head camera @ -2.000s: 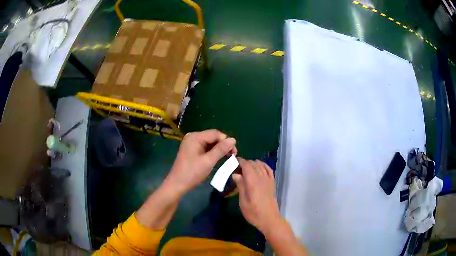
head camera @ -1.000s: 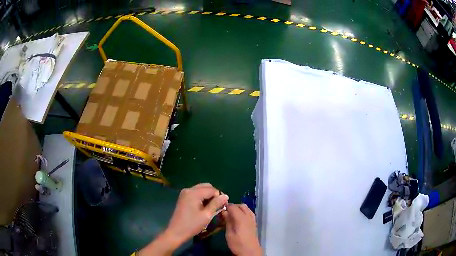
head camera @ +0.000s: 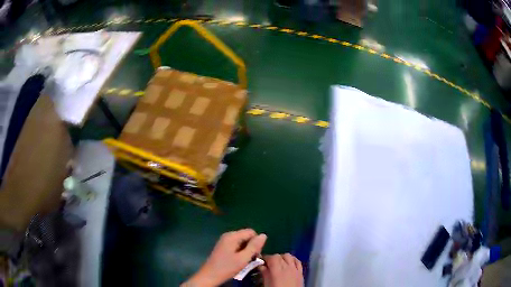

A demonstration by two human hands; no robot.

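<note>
A small white tag [head camera: 248, 269] shows between my two hands at the bottom centre of the blurred head view. My left hand [head camera: 234, 257] has thumb and forefinger pinched together just above the tag. My right hand [head camera: 282, 271] is close beside it at the tag's right end, its fingers curled and its lower part cut off by the picture's edge. The fingertips hide what joins the tag, and any cord is too small to tell.
A white-covered table [head camera: 392, 185] stands at right, with a dark phone [head camera: 435, 247] and a crumpled white cloth [head camera: 469, 268]. A yellow-handled trolley [head camera: 182, 115] with a cardboard deck stands ahead left. A grey side bench [head camera: 96, 207] and a dark bin [head camera: 133, 197] are at left.
The view has tilted up since the oldest frame, so my hands sit lower in the picture. They stay close together at the tag, which shows more than one second ago.
</note>
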